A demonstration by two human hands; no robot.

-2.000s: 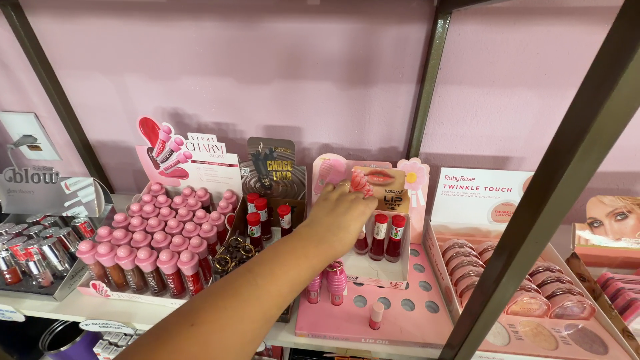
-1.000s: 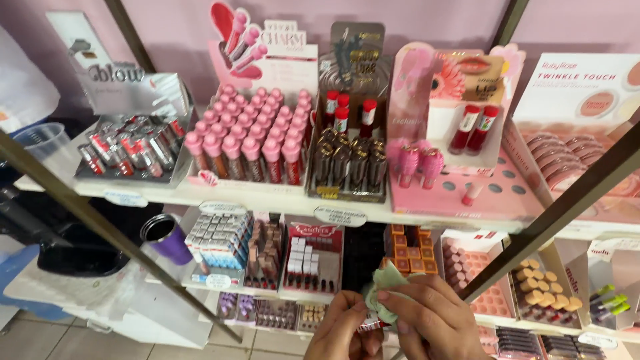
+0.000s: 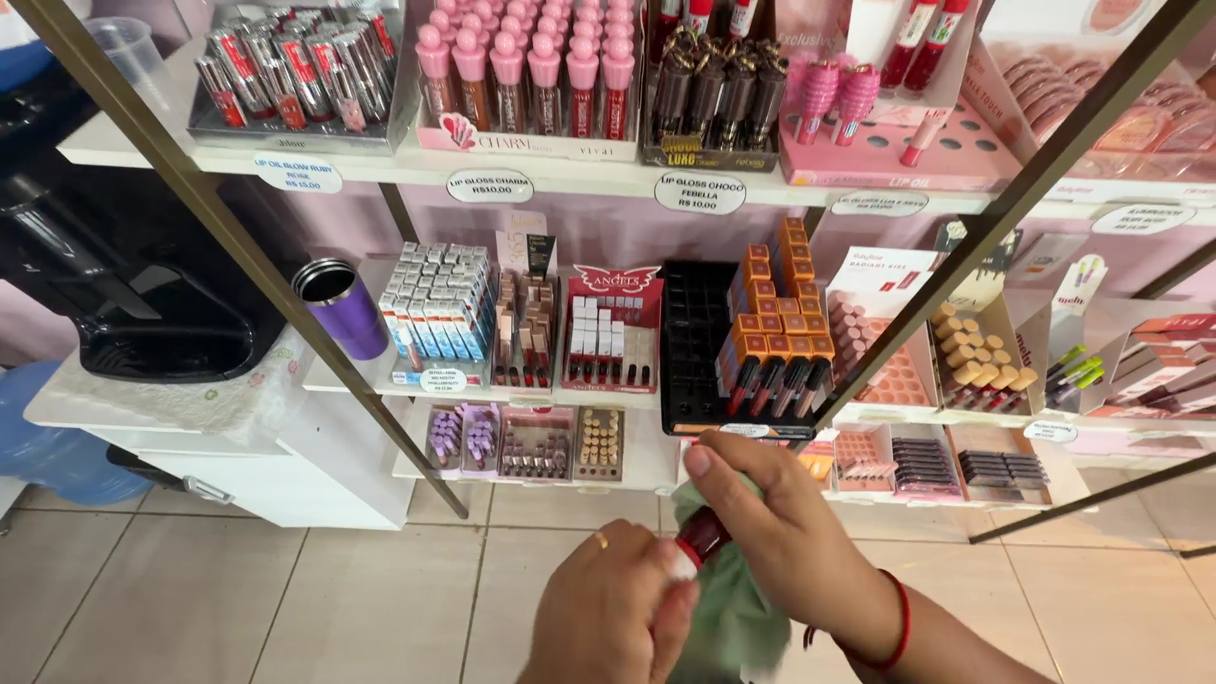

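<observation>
My left hand (image 3: pixel 608 603), a ring on one finger, is closed around the red-and-white cap end of a dark red lip gloss tube (image 3: pixel 704 538). Against the tube's other end, my right hand (image 3: pixel 784 532) presses a pale green cloth (image 3: pixel 731 608), which hangs down below the fingers. A red cord bracelet circles the right wrist. On the upper shelf, two similar red tubes (image 3: pixel 923 46) stand in a pink display box. Beside them are pink ribbed lip products (image 3: pixel 836 103) and dark brown gloss tubes (image 3: pixel 717 95).
Shelves carry several cosmetics displays, including a black tray (image 3: pixel 698 351) with orange boxes. A purple tumbler (image 3: pixel 342 309) stands at the left end of the middle shelf. Dark metal struts (image 3: pixel 1007 209) cross in front of the shelves. A white cabinet (image 3: pixel 313 456) is at left, above the tiled floor.
Two seconds ago one hand reached into the pink display; now both hands are low, around a tube and cloth. The view has tilted down to the lower shelves.
</observation>
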